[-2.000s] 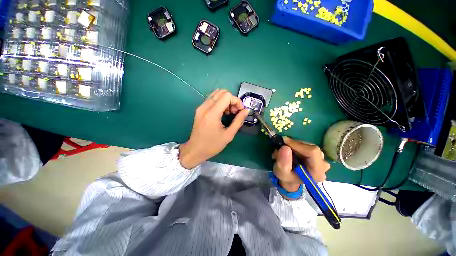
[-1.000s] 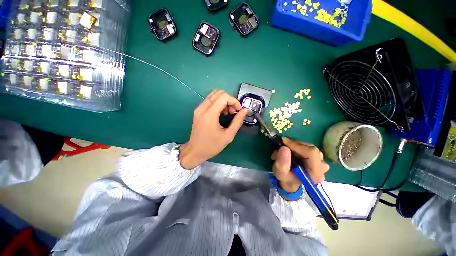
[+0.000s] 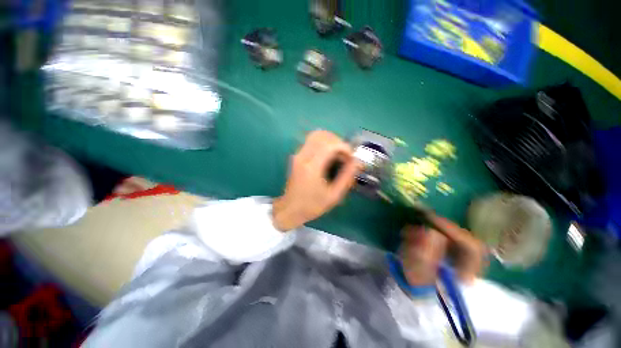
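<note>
The whole view is blurred. A dark square housing (image 3: 371, 164) with a silvery inside lies on a dark flat jig (image 3: 383, 140). My left hand (image 3: 319, 178) is at its left edge, fingertips pinched together. A faint solder wire (image 3: 246, 96) runs from the left towards these fingers; its end is hidden or blurred. My right hand (image 3: 441, 250) is below and right of the housing, closed around the blue and black soldering iron (image 3: 455, 302). The iron's tip is too blurred to place. Small yellow pieces (image 3: 417, 175) lie heaped right of the jig.
A clear blister tray (image 3: 129, 115) is at upper left. Several loose housings (image 3: 315, 69) lie behind the jig. A blue bin (image 3: 470, 41) is at upper right. A black fan (image 3: 545, 146) and a pale round pot (image 3: 511, 230) stand at right. Another person's sleeve (image 3: 41, 180) shows at left.
The view has shifted and blurred, so the bench things appear further right and lower. The iron, its tip at the housing before, now seems drawn back slightly with my right hand.
</note>
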